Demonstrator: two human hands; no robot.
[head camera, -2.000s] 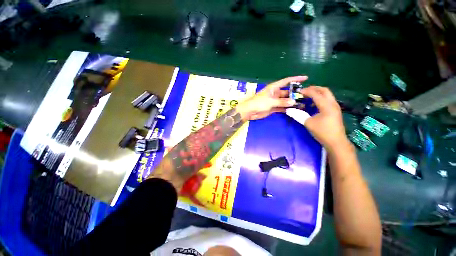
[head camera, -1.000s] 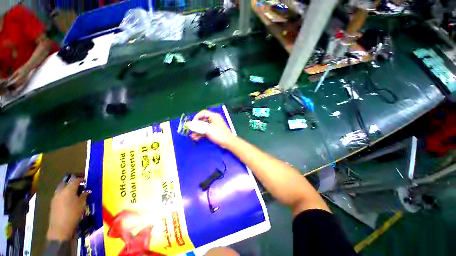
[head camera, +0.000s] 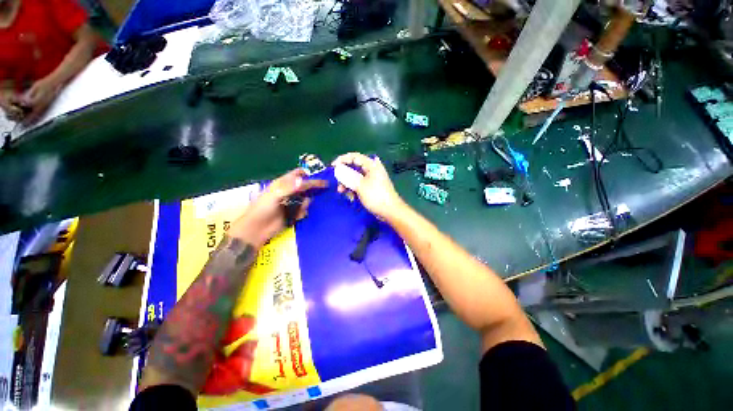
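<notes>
My left hand (head camera: 277, 207) is over the poster's upper part, with a dark piece that looks like a black plastic case (head camera: 294, 210) in its fingers. My right hand (head camera: 368, 186), with a white finger cot on it, is just to the right. A small circuit board (head camera: 312, 164) shows between the two hands at the fingertips, slightly blurred; its far edge faces up, and the exact grip on it is partly hidden. A black bundled cord (head camera: 366, 242) lies below my right hand on the blue area of the poster (head camera: 370, 321).
Black cases (head camera: 120, 270) lie on the poster's brown part. Green boards (head camera: 439, 171) and a white-topped part (head camera: 499, 195) lie right of the poster, near a blue wire bundle (head camera: 514, 156). A grey post (head camera: 522, 68) stands beyond. A person in red (head camera: 48, 40) is at upper left.
My left hand has moved from the cases at the left up beside my right hand, now with a dark case in it. My right hand stays near the poster's top with the board.
</notes>
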